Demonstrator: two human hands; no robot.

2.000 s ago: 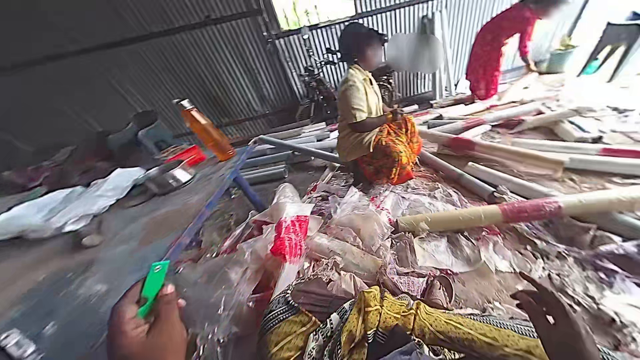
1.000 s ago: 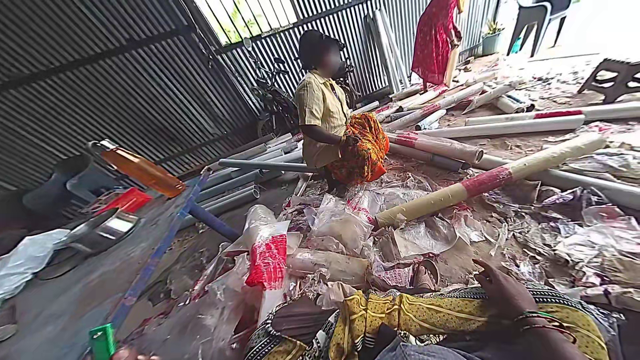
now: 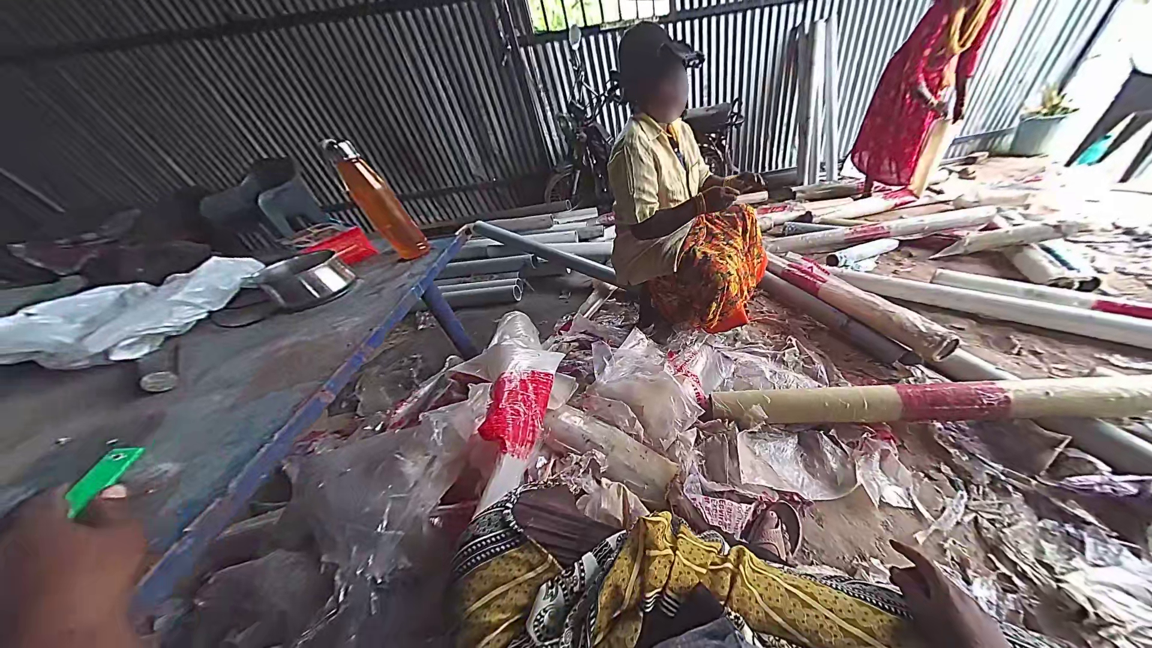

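Note:
My left hand (image 3: 72,567), blurred, is at the lower left beside the metal-edged table, closed on a small green object (image 3: 103,479), perhaps a plastic-handled cutter. My right hand (image 3: 945,598) rests at the lower right by the yellow patterned cloth (image 3: 684,576) over my legs, its fingers apart and nothing seen in it. Between the hands, in front of my legs, a pipe wrapped in clear plastic with a red band (image 3: 519,409) points away from me. Crumpled clear plastic sheeting (image 3: 378,504) lies around it. A cream pipe with a red band (image 3: 1062,399) lies to the right.
The table's blue metal edge (image 3: 337,382) runs along my left. On the table are an orange bottle (image 3: 382,207), a steel pot (image 3: 310,281) and white plastic sheeting (image 3: 117,319). A person (image 3: 666,180) squats ahead among pipes; another in red (image 3: 913,99) bends behind. Torn wrapping covers the floor.
My left hand, mostly out of view at the lower left one second ago, is seen again with the green object. The view has turned. The person in red is bent over less than two seconds ago.

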